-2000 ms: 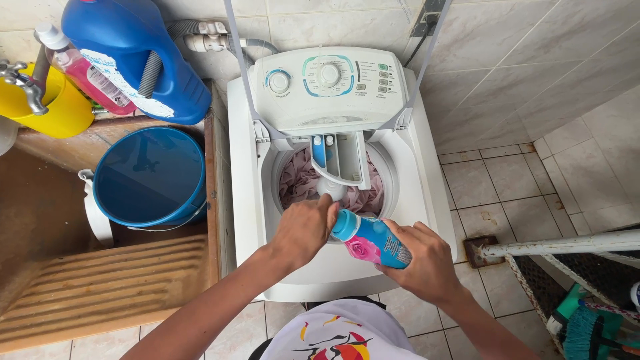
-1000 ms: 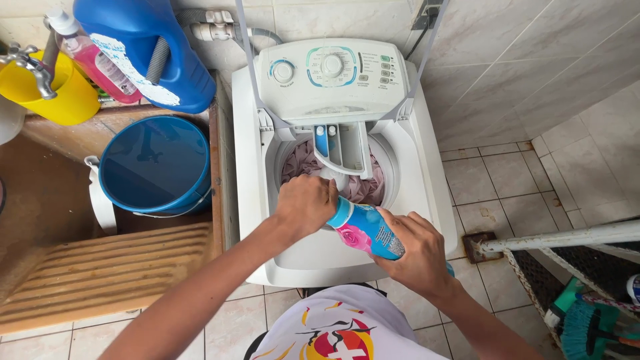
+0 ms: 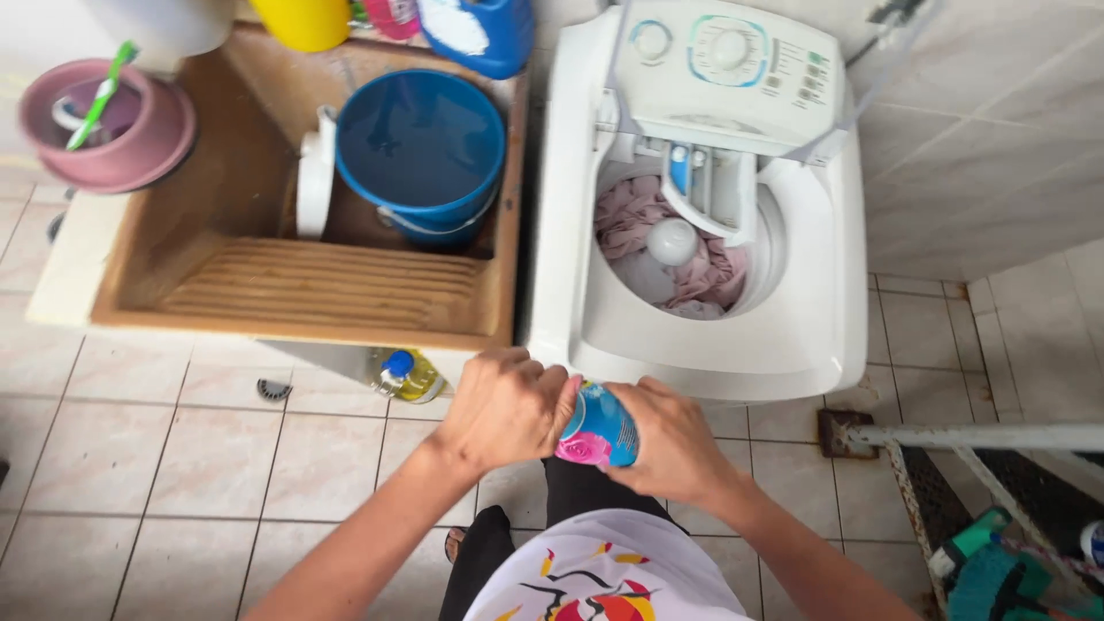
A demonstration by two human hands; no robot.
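Observation:
A blue bottle with a pink rose on its label (image 3: 604, 427) is between my hands, in front of the washing machine. My right hand (image 3: 668, 440) wraps around its body. My left hand (image 3: 513, 410) is closed over its top end, and the cap is hidden under the fingers. Behind them stands the open top-loading washing machine (image 3: 699, 349). Pink and white clothes (image 3: 711, 272) lie in its drum around the white agitator (image 3: 672, 241). The detergent drawer (image 3: 723, 194), with a blue part in it, juts out over the drum.
To the left is a brown laundry sink (image 3: 319, 276) holding a blue bucket (image 3: 420, 147) of liquid. Pink bowls (image 3: 116, 151) with a green toothbrush sit on its left edge. A yellow-liquid bottle (image 3: 414, 377) stands below. Metal stairs (image 3: 966, 437) are at the right.
Both hands and the blue bottle have come back from the drum opening, toward my body. The view has shifted left, bringing the pink bowls into sight.

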